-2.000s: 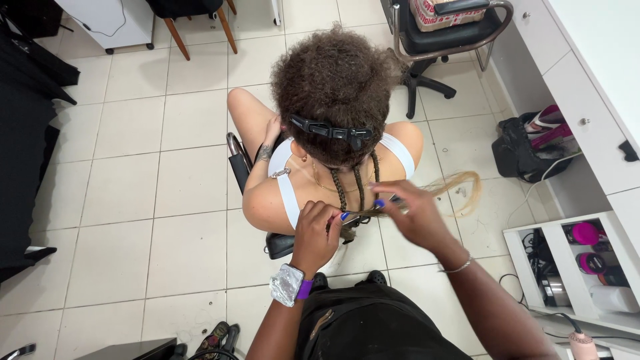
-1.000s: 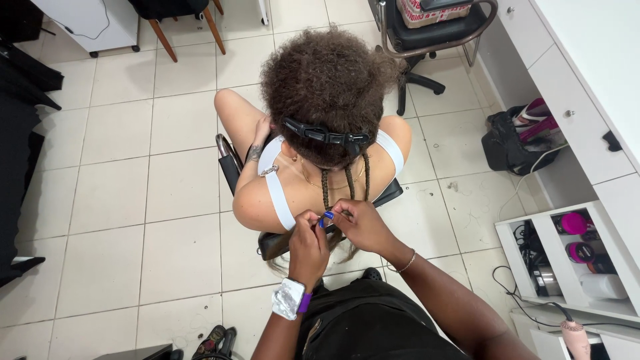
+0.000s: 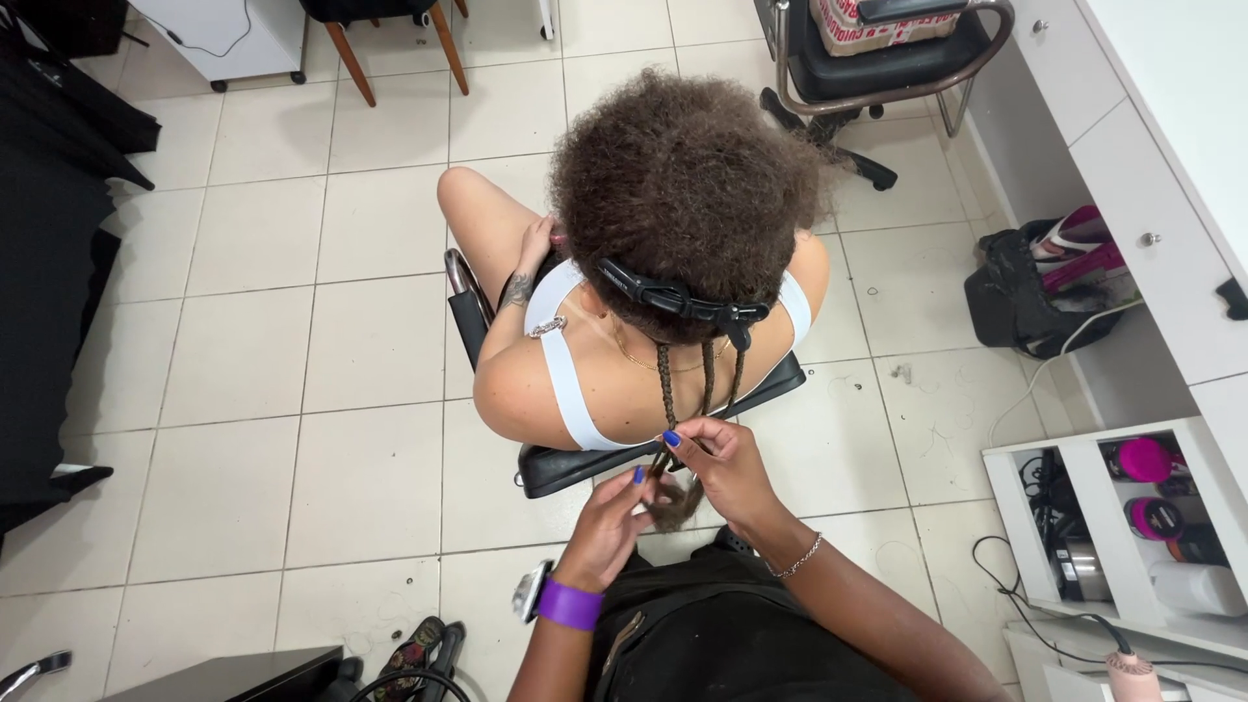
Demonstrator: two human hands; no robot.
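Observation:
A seated person with curly brown hair (image 3: 687, 175) has their back to me. Black hair clips (image 3: 678, 297) sit in a row across the back of the head. Below them hang several thin braids, the leftmost braid (image 3: 667, 385) running down to my fingers. My right hand (image 3: 726, 473) pinches this braid between thumb and forefinger. Just below and to the left, my left hand (image 3: 614, 517) holds strands at its lower part. Loose hair ends (image 3: 671, 507) hang between both hands. The exact finger contact on the left is partly hidden.
The person sits on a black chair (image 3: 565, 470). At right stand a white drawer cabinet (image 3: 1150, 224), a black waste bin (image 3: 1014, 292) and a white shelf (image 3: 1072, 487) with jars. A pink hair dryer (image 3: 1131, 673) lies bottom right. Another black armchair (image 3: 877, 73) holds a package.
The long light strand seen stretched to the right two seconds ago is no longer out there. My hands came together at the braid, and now my left hand sits lower than my right.

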